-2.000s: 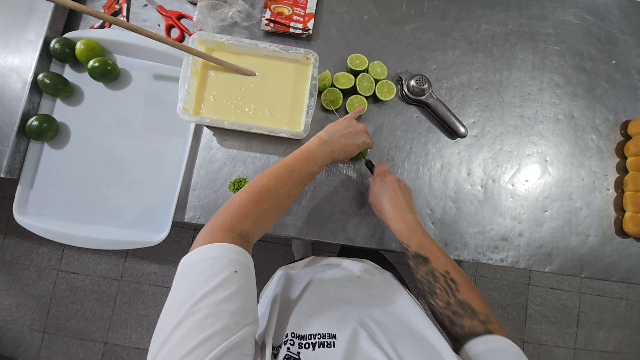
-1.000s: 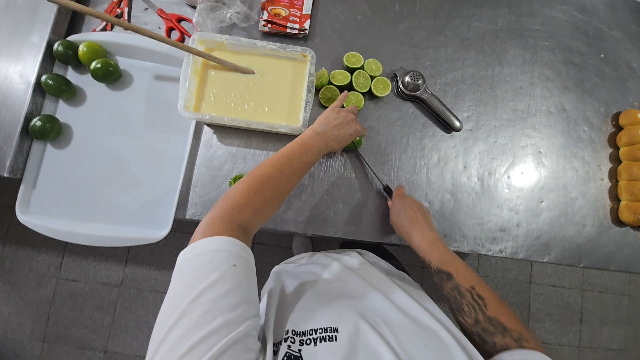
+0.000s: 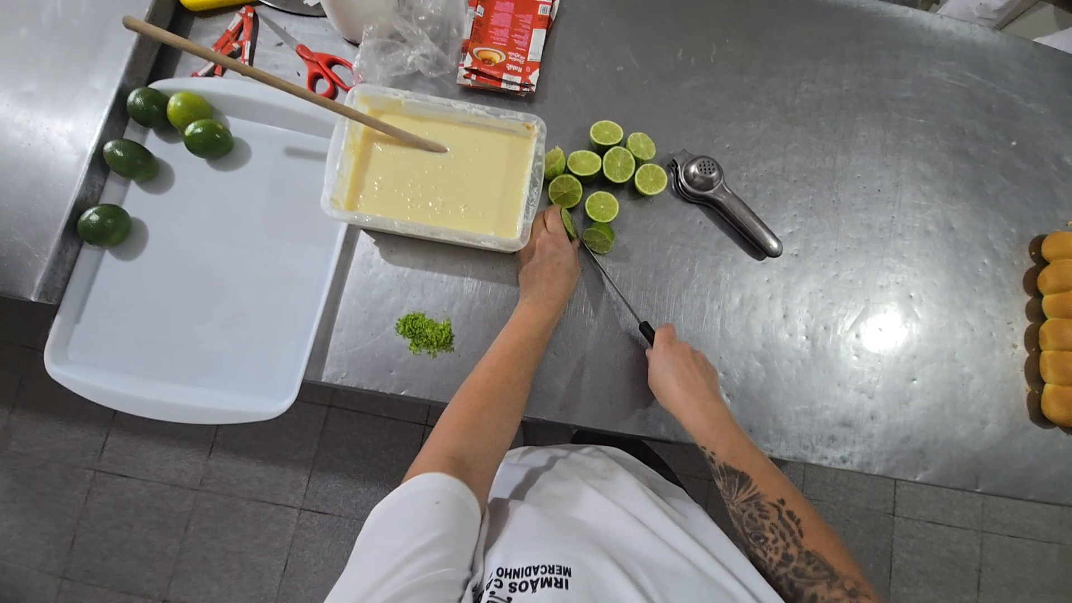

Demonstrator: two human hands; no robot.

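Note:
My right hand (image 3: pixel 682 373) grips the black handle of a knife (image 3: pixel 620 291), its thin blade pointing up and left to the limes. A lime half (image 3: pixel 569 223) is in the fingers of my left hand (image 3: pixel 549 261), beside the right wall of the plastic tub. Just right of the blade tip lies another lime half (image 3: pixel 598 238). Several lime halves (image 3: pixel 618 165), mostly cut side up, are grouped beyond my left hand. A metal citrus squeezer (image 3: pixel 727 205) lies to their right. Green lime zest (image 3: pixel 425 334) forms a small pile left of my left forearm.
A plastic tub (image 3: pixel 536 180) holds pale yellow cream and a wooden stick (image 3: pixel 276 82). Whole limes (image 3: pixel 105 225) sit along the left of a white tray (image 3: pixel 180 410). Red-handled scissors (image 3: pixel 322 70), a plastic bag (image 3: pixel 414 42) and red packets (image 3: pixel 505 42) lie behind; bread rolls (image 3: pixel 1057 335) are far right.
The lime under my left hand is now in two halves, one lying apart. My left hand has shifted left and uncovers more of the table. The knife has moved slightly and stays in my right hand.

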